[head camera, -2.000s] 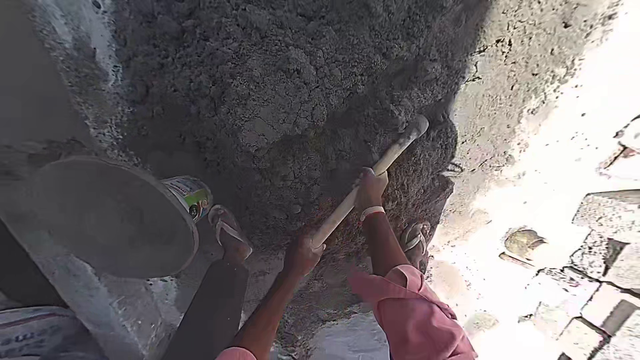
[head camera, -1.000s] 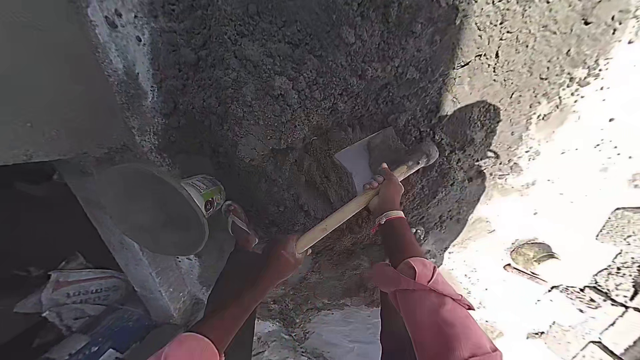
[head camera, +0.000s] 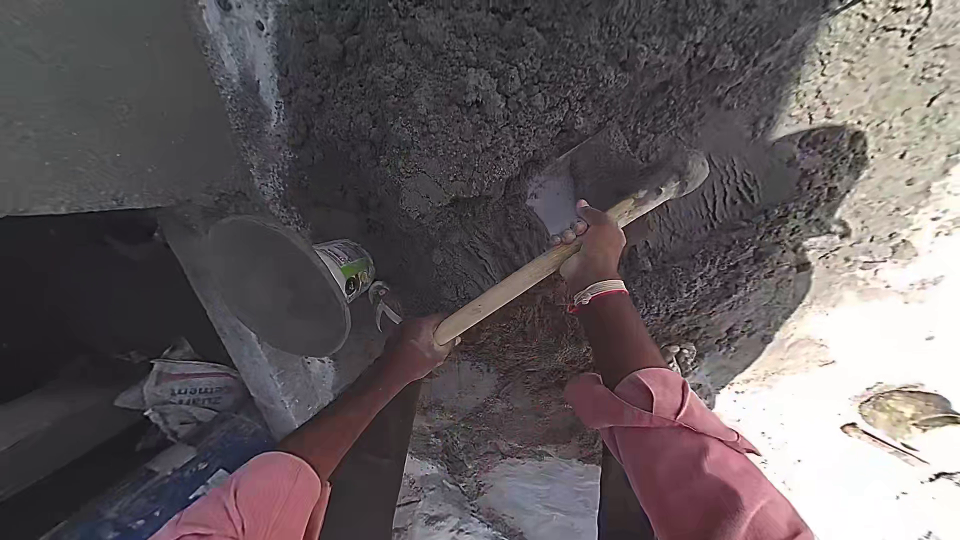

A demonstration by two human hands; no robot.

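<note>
My left hand (head camera: 420, 346) is closed around the rear end of a wooden handle of a hoe (head camera: 510, 291). Farther up the same handle, near the head, my right hand (head camera: 594, 244) grips it; a pale and red band circles that wrist. The hoe's broad metal blade (head camera: 553, 196) lies against the wet grey mortar (head camera: 465, 120), its far part hidden by mortar and shadow. The rounded end of the handle sticks out past the blade. Mortar spreads in a heap beyond both hands.
A round grey pan (head camera: 277, 285) stands at the left beside a labelled plastic bucket (head camera: 347, 268). A cement sack (head camera: 191, 386) lies lower left, below a concrete slab (head camera: 112, 105). In the sunlight at right is a round object (head camera: 904, 411) on the ground. My feet are close to the mortar.
The hoe blade, raised into sight a second ago, is now partly covered at the mortar. Both hands stay on the handle. The view has shifted somewhat.
</note>
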